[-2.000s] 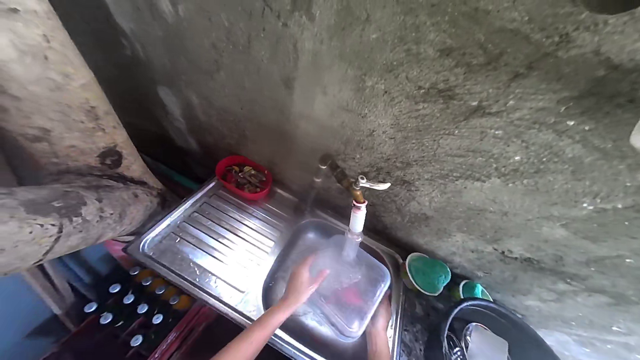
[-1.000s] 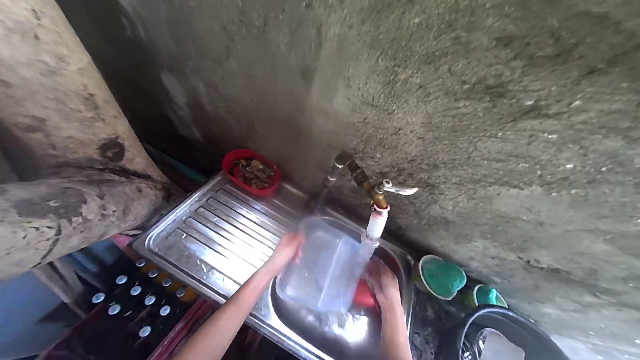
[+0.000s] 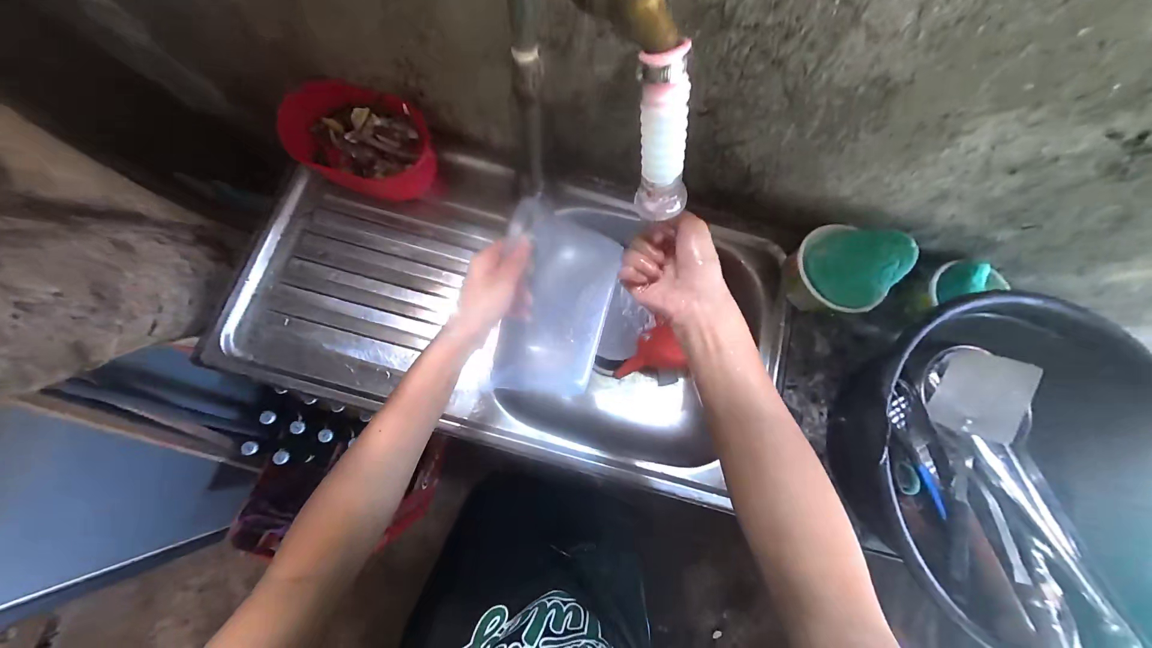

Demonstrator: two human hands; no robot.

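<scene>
My left hand grips the edge of a clear plastic container, blurred and tilted on its side over the left part of the steel sink basin. Directly below the pink and white faucet nozzle is my right hand, wet, its fingers curled; nothing shows in it, though its palm side is partly hidden. A red item lies in the basin behind my right wrist, partly covered by it.
Left of the basin is the ribbed drainboard, with a red bowl of scraps at its back corner. Green sponges in tubs stand at the right, beside a black basin of utensils. Capped bottles sit below the drainboard.
The container has moved left, away from the nozzle, and now stands on edge in my left hand. My right hand has come off it to beneath the nozzle. The view has moved closer.
</scene>
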